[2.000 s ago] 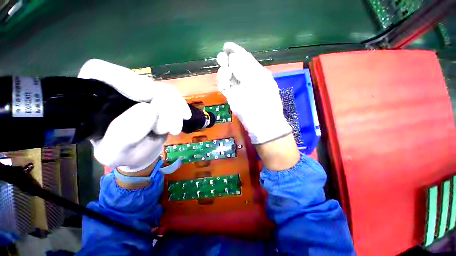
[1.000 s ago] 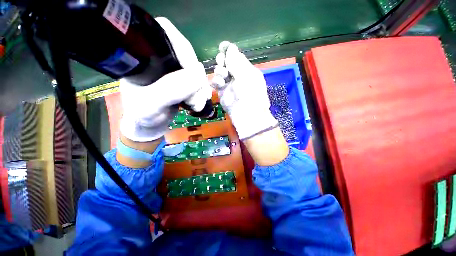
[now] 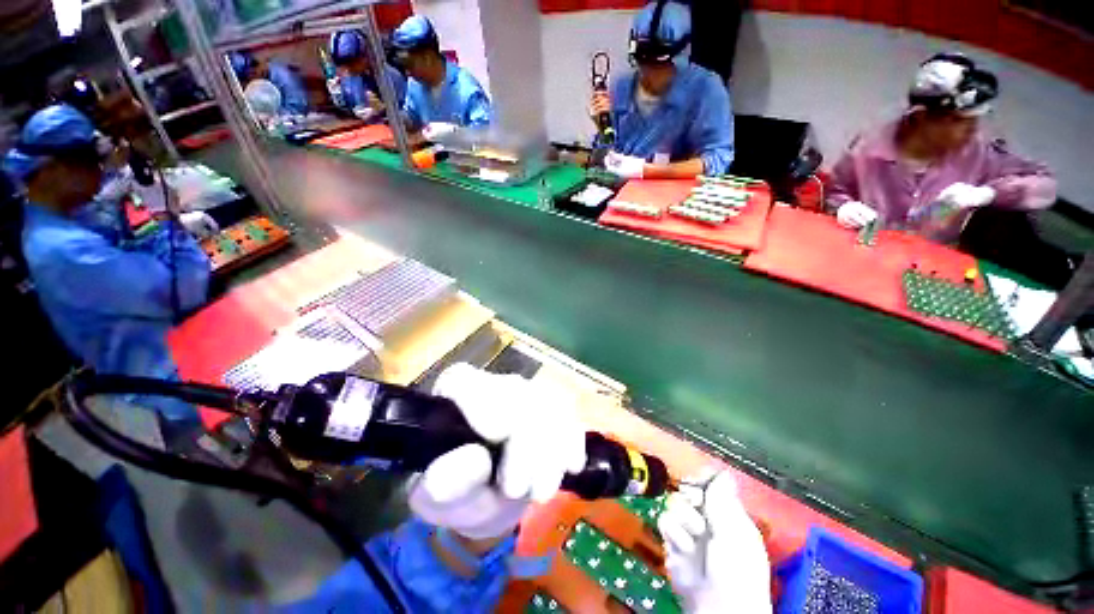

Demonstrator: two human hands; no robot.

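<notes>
My left hand (image 3: 510, 450), in a white glove, is closed around the black electric screwdriver (image 3: 396, 422), which lies nearly level with its yellow-ringed nose to the right. My right hand (image 3: 717, 546), gloved in white, is at the tip of the screwdriver with its fingertips together; whether they pinch a screw or the bit cannot be told. Below the hands, green circuit boards (image 3: 614, 569) lie in the orange-brown fixture (image 3: 554, 536), partly hidden by both hands. The blue screw bin (image 3: 894, 584), holding many small screws, is right of my right hand.
A green conveyor belt (image 3: 576, 294) runs across behind the work. Grey ridged stacks (image 3: 402, 294) with tan cardboard (image 3: 446, 339) stand at left. The black cord (image 3: 198, 470) loops at lower left. Several workers in blue smocks and one in pink sit beyond, beside red mats (image 3: 806, 254).
The view has tilted up, bringing the belt and other workers into the picture. The screwdriver now lies nearly level, still in my left hand, and my right hand is at its tip.
</notes>
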